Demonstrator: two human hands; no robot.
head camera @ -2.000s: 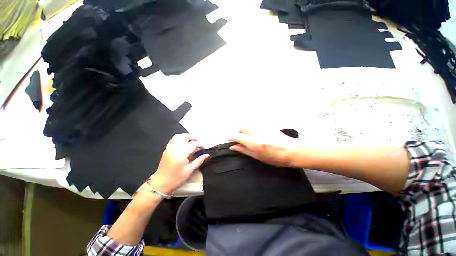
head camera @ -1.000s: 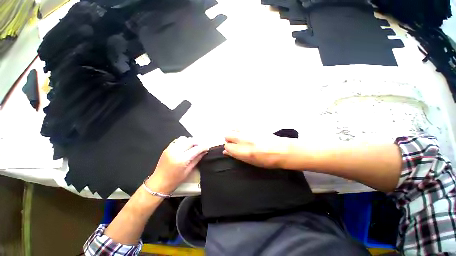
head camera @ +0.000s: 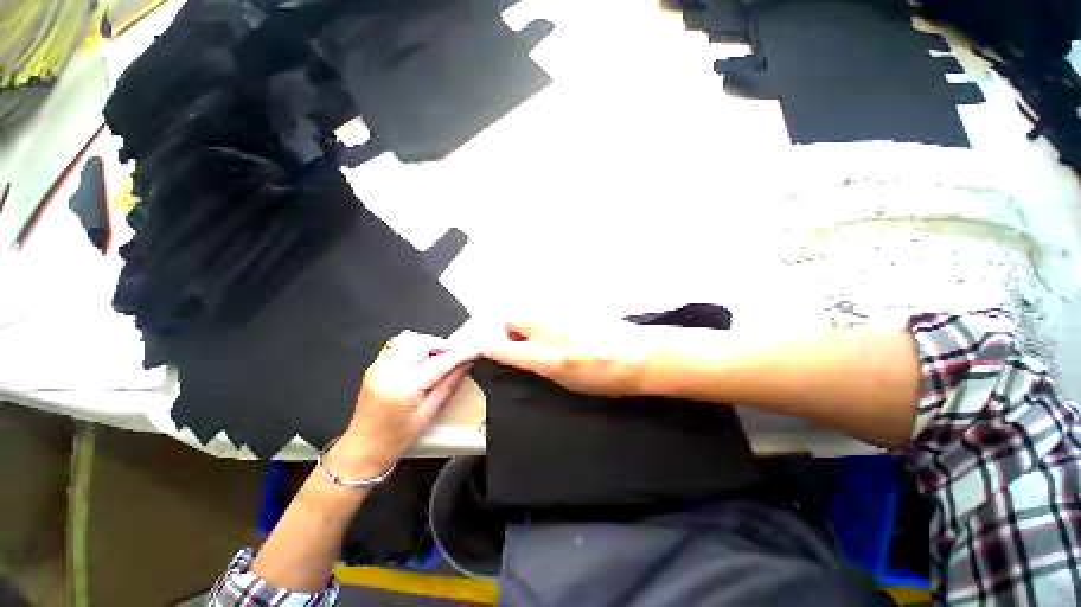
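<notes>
A flat matte black bag panel (head camera: pixel 616 445) lies over the table's front edge and against my lap. My left hand (head camera: pixel 403 391), with a bracelet at the wrist, pinches the panel's upper left corner between thumb and fingers. My right hand (head camera: pixel 563 358) lies along the panel's top edge, its fingertips meeting the left ones at that corner. The fingers hide the corner and most of the top edge. A black tab of the panel shows beyond my right forearm.
Fanned black panels (head camera: pixel 273 285) cover the table's left side. More panels (head camera: pixel 871 77) lie at the back right, beside black strips (head camera: pixel 1037 89). A small black piece (head camera: pixel 89 204) lies far left. A dark bin (head camera: pixel 465 522) and blue crate (head camera: pixel 863 510) stand below the edge.
My right hand has slid left along the panel's top edge until it meets my left hand. My left hand has moved slightly left and down. The view has shifted a little.
</notes>
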